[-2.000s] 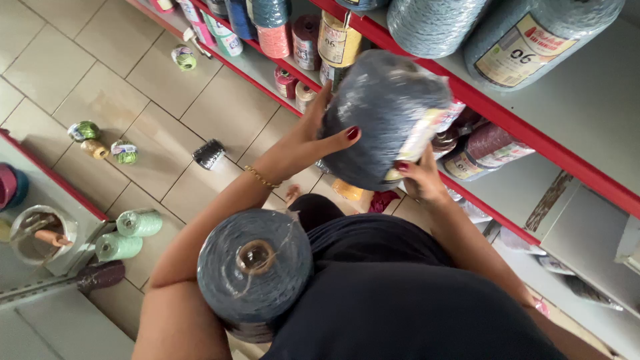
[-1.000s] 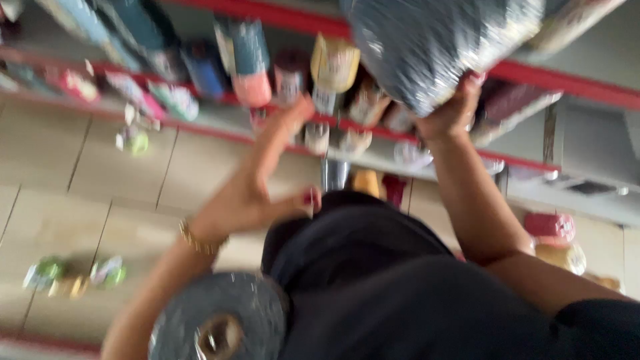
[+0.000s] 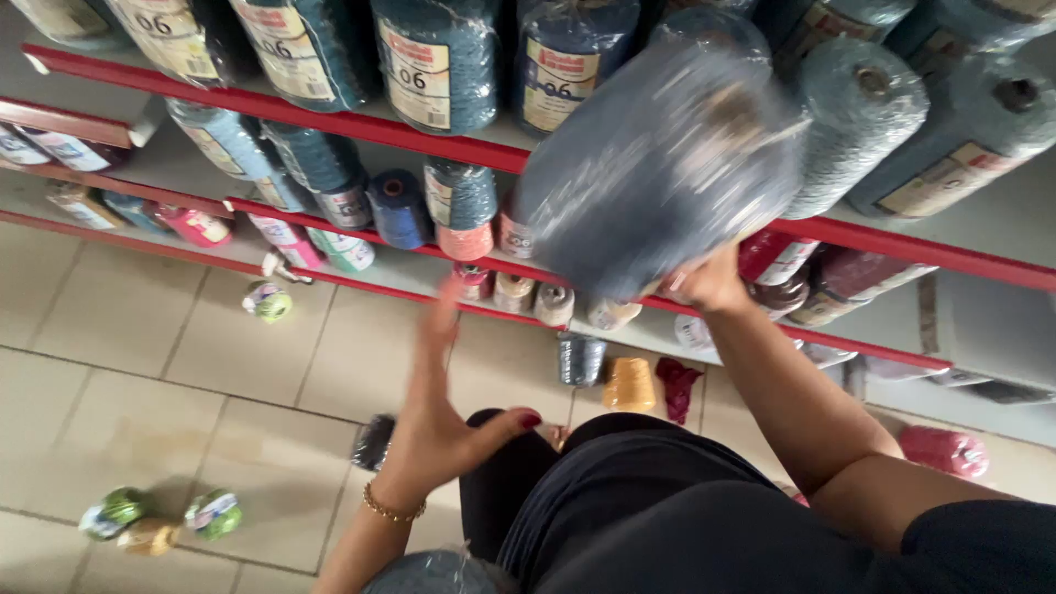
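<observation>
A large blue-grey yarn cone in clear plastic wrap (image 3: 652, 173), blurred by motion, is in my right hand (image 3: 705, 280), which grips it at its lower right end. It is tilted in front of the upper shelf, among wrapped cones. My left hand (image 3: 450, 437) is raised below and left of it, fingers spread and thumb apart, holding nothing. A second grey-blue yarn cone (image 3: 437, 573) shows partly at the bottom edge, by my left forearm. Light blue-grey cones (image 3: 862, 124) lie on the shelf just right of the held cone.
Red-edged shelves (image 3: 330, 124) cross the view, bearing several labelled teal and blue cones (image 3: 437, 74). Smaller cones stand on lower shelves. On the tiled floor lie green yarn balls (image 3: 268, 301), a yellow cone (image 3: 629, 384), a dark grey cone (image 3: 582, 359) and a pink cone (image 3: 943, 451).
Two seconds ago both my hands were on the wrapped cone; my left hand has let go of it. My right hand has carried it to the upper shelf's front. The view has shifted.
</observation>
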